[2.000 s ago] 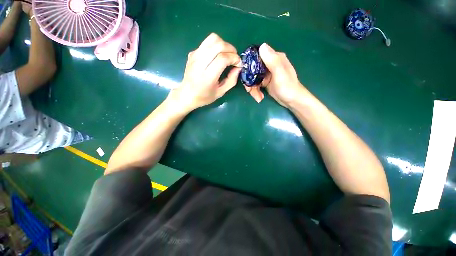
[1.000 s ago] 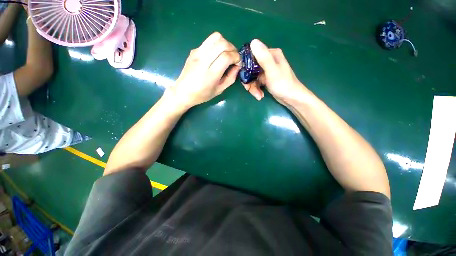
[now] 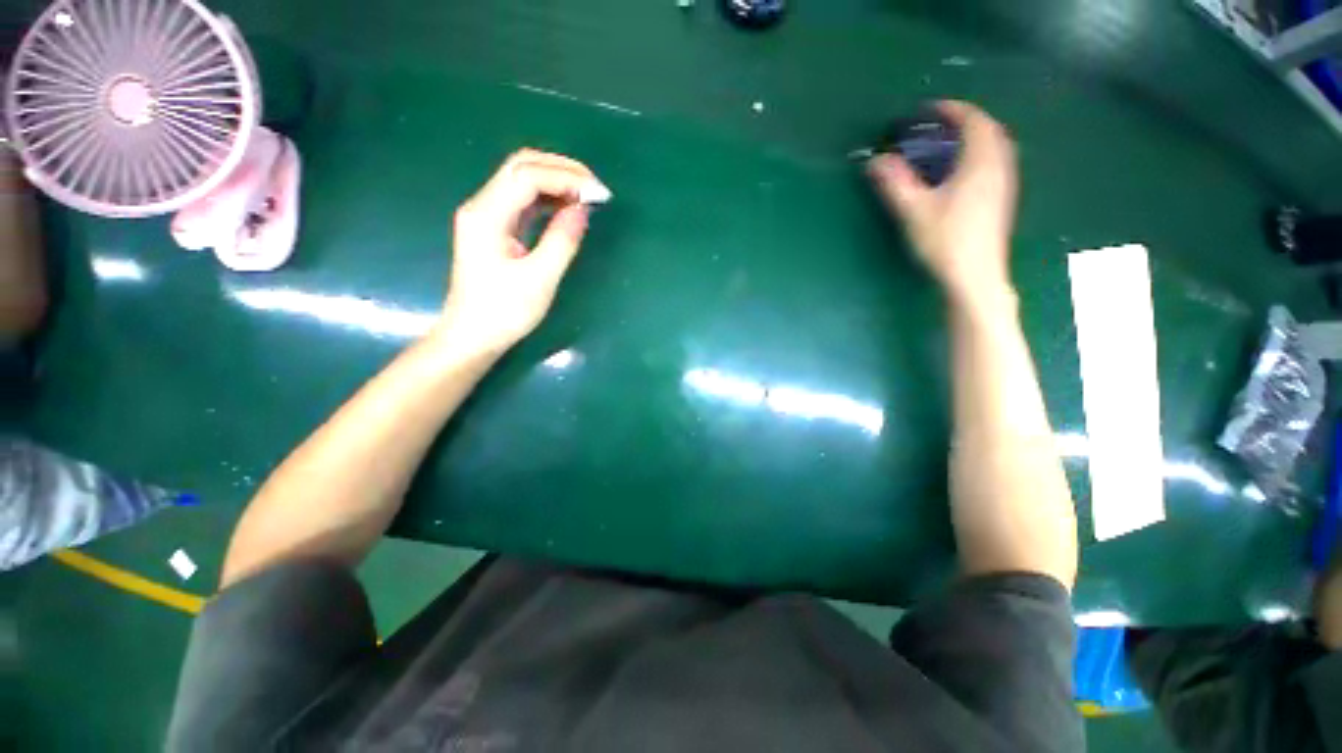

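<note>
My right hand (image 3: 964,184) is around a dark round motor assembly (image 3: 926,149) low over the far right part of the green bench. The unit is blurred and partly hidden by the fingers. A small pale tip shows at its left side. My left hand (image 3: 515,243) is apart from it at left centre, thumb and forefinger curled close together. A small white piece (image 3: 593,191) shows at its fingertip. I cannot tell if it is a held part or a finger cover. Another dark round unit (image 3: 754,11) is cut off by the top edge.
A pink desk fan (image 3: 133,100) stands at far left. A white strip (image 3: 1122,390) lies right of my right forearm. A crinkled clear bag (image 3: 1277,405) and a black cylinder (image 3: 1307,233) are at far right. Parts of other people show at both sides.
My hands have parted: the left has moved left, away from the unit, and the right has moved far right. The view has shifted right. Another round unit has appeared at the top edge.
</note>
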